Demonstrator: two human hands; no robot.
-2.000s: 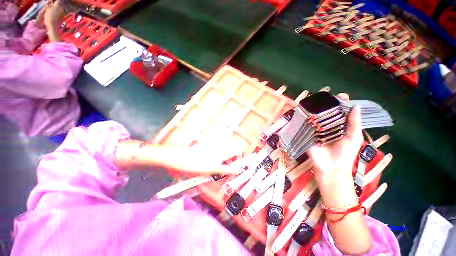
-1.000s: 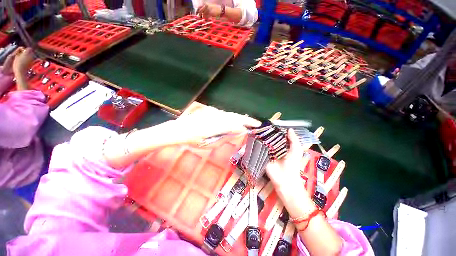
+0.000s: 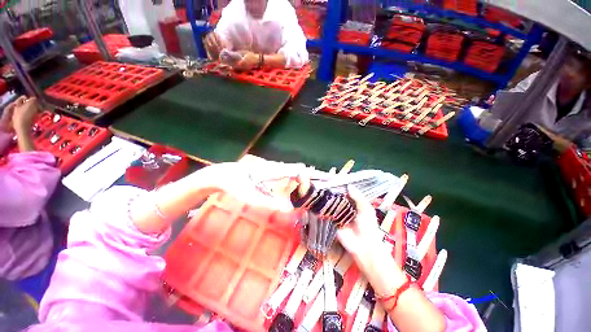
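A bunch of watches point(image 3: 330, 206) with dark heads stacked closely and grey straps fanned is held above the watch tray. My right hand point(image 3: 364, 237) is closed around its right side. My left hand point(image 3: 275, 185), washed out by glare, is at the bunch's left side, touching the end watch; its fingers are partly hidden. The red-orange watch tray point(image 3: 223, 253) lies below, with bare compartments at its left and several strapped watches point(image 3: 332, 321) lying across its right part.
A red parts box point(image 3: 155, 170) and white paper point(image 3: 104, 170) lie left. A tray of watches point(image 3: 389, 107) stands at the back. Coworkers sit at left, back and right. A notebook point(image 3: 534, 298) lies at right.
My left hand has come up from over the tray to the bunch. The bunch has turned in my right hand. The view has tilted up, showing more of the workshop.
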